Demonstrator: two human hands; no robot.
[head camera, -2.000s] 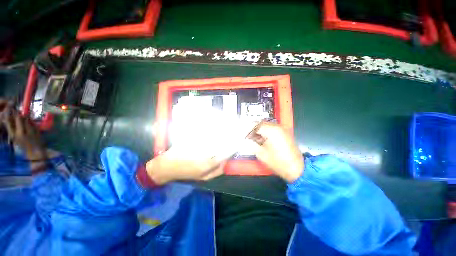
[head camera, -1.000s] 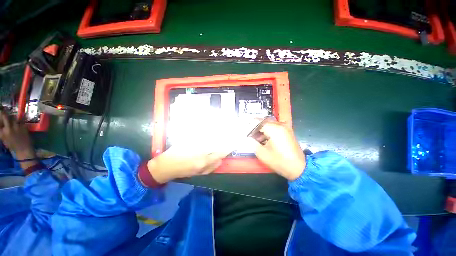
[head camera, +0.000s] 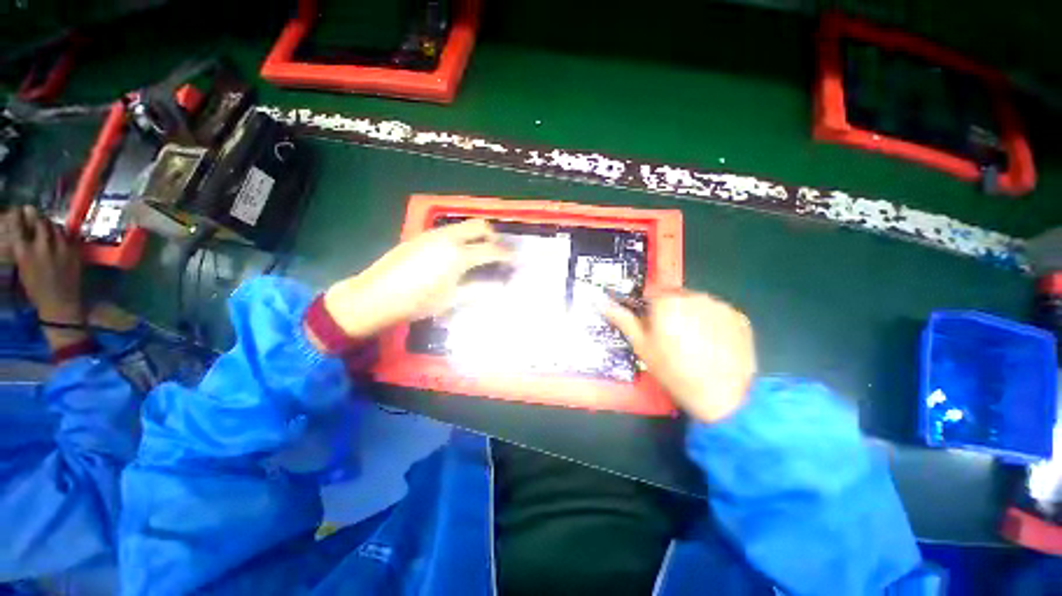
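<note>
The open tablet (head camera: 606, 245) lies in a red-orange fixture frame (head camera: 524, 394) on the bench. Its large battery (head camera: 542, 279) glares white, and the circuit board (head camera: 608, 272) shows at its right. My left hand (head camera: 408, 279) is over the tablet's upper left, fingers bent above the battery; glare and blur hide whether it holds anything. My right hand (head camera: 699, 347) is at the right side of the fixture, its fingertips over the board's lower part; whether it holds anything cannot be made out.
A blue parts bin (head camera: 988, 384) with small shiny pieces stands at right. A black box with a white label (head camera: 250, 186) and cables stands at left, beside another person's hand (head camera: 47, 265). Beyond the paint-chipped rail (head camera: 582, 165) lie more red-framed tablets (head camera: 829, 93).
My left hand has moved from the tablet's lower edge up over its upper left. My right hand has shifted slightly right and down. The dark stick at its fingertips no longer shows clearly. The view has tilted.
</note>
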